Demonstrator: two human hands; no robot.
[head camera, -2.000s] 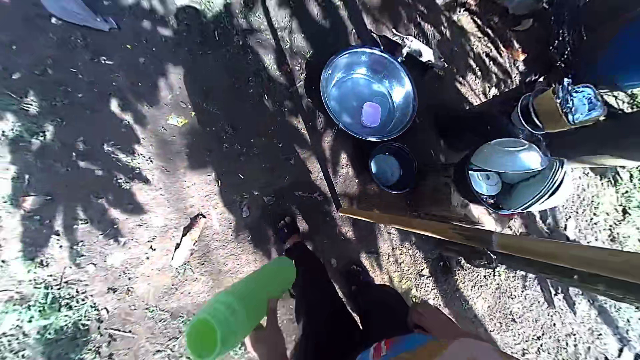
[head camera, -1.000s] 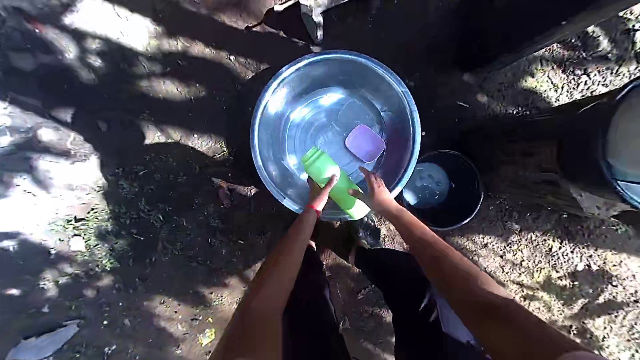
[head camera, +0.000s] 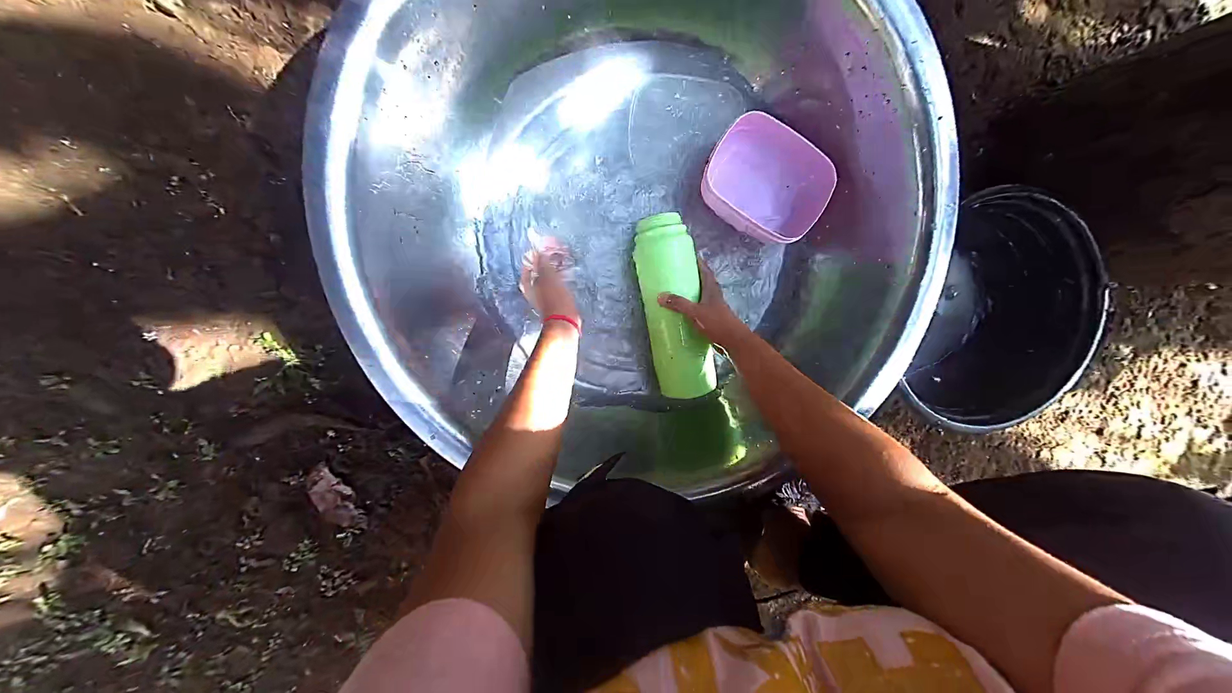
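A wide, shiny metal basin (head camera: 423, 332) with water in its bottom lies in front of me. My right hand (head camera: 707, 306) grips a green plastic bottle (head camera: 674, 313) around its side, low in the basin, with its neck pointing away from me. My left hand (head camera: 547, 274), with a red band at the wrist, is in the water to the left of the bottle. Its fingers are blurred by splashing, so whether it holds something cannot be told. Behind the bottle, at the right, a pink square plastic container (head camera: 770, 178) rests in the basin.
A dark bucket (head camera: 1020, 318) with some liquid stands against the basin's right side. Around them is bare earth with small plants and a crumpled scrap (head camera: 335, 496) at the lower left. My knees are close to the basin's near rim.
One second ago both hands were on the green bottle at the basin's near side; now the left hand has let go and is in the water. The view has moved closer to the basin.
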